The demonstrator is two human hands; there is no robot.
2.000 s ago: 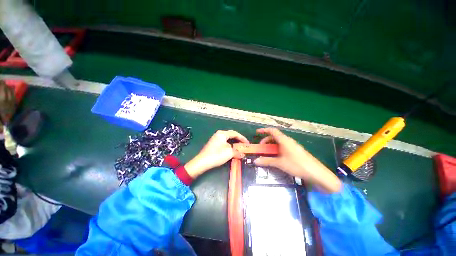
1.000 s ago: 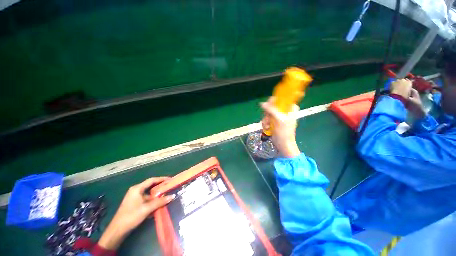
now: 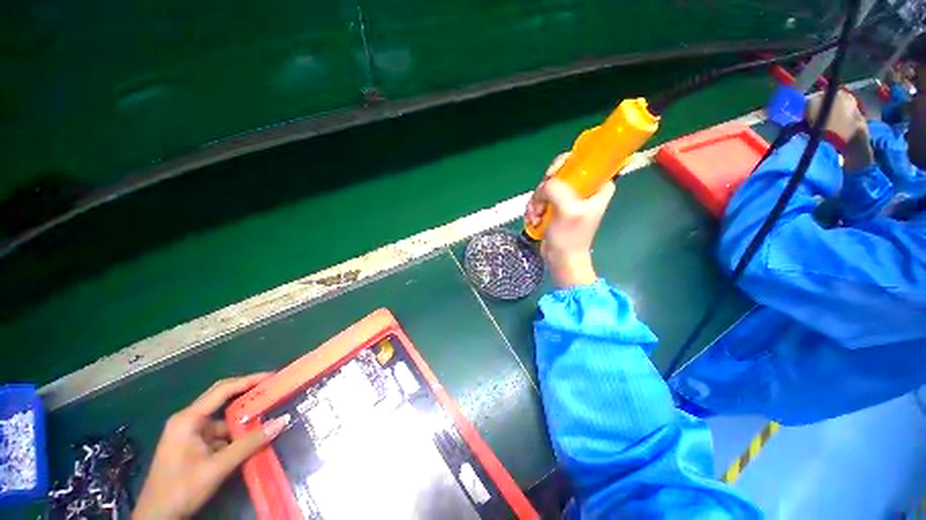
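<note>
My right hand (image 3: 571,218) grips the yellow-orange electric screwdriver (image 3: 607,148), its dark tip at the edge of the round dish of screws (image 3: 504,264). My left hand (image 3: 208,448) holds the upper left corner of the red frame (image 3: 323,351), thumb over the rim. The tablet-like device (image 3: 381,457) lies in the frame, with a bright plate in the middle and small components and a yellowish part at its top end. The frame's lower end is cut off by the picture's edge.
A blue bin (image 3: 39,447) of white parts and a dark-and-white pile (image 3: 93,477) are at the far left. Another red frame (image 3: 716,160) lies at the upper right. A black cable (image 3: 787,193) hangs before a person in a blue smock (image 3: 812,295). The green belt runs beyond the bench.
My right hand left the frame's top, took hold of the screwdriver and moved it to the dish. My left hand moved to the frame's left corner. The view swung right.
</note>
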